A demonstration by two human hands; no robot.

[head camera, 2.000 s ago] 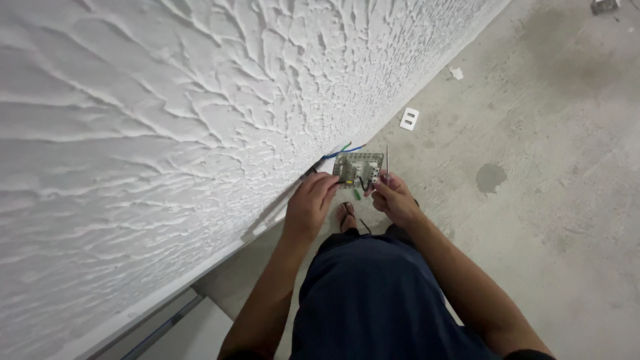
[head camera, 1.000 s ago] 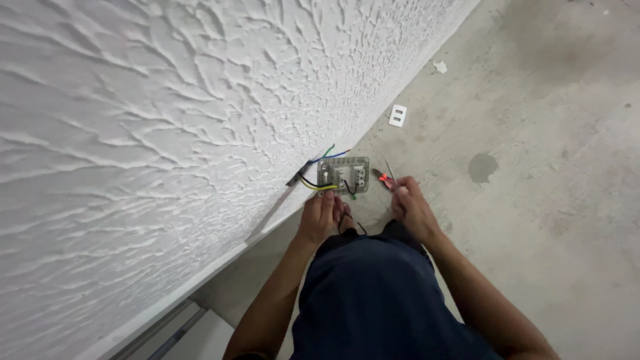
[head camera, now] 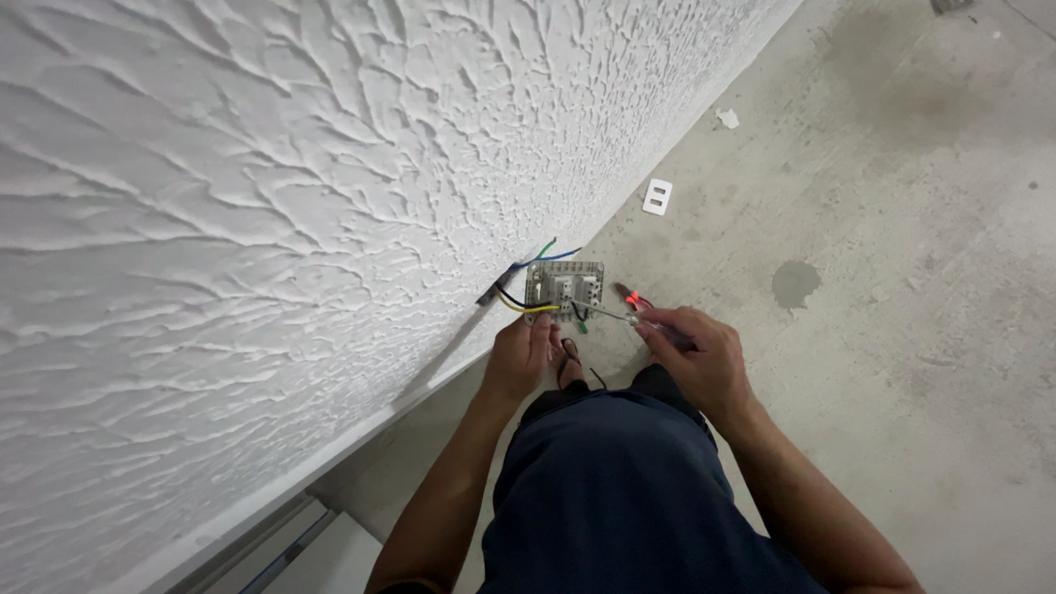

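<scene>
My left hand holds the lower left edge of an electrical outlet module on its mounting frame, its back with the terminals facing up. In my right hand is a screwdriver, its tip at the terminals near the middle of the module. A yellow wire and a black wire run from the wall box opening to the module. Blue and green wires stick out above it. A short black wire and a green piece are at its lower edge.
Pliers with red handles are beyond my right hand. On the concrete floor lie a white cover plate and a white scrap. The textured wall rises at left. My sandalled foot is below the module.
My right hand has brought the screwdriver's tip to the module; a second ago it pointed away to the right of it. My left hand still holds the module's lower edge.
</scene>
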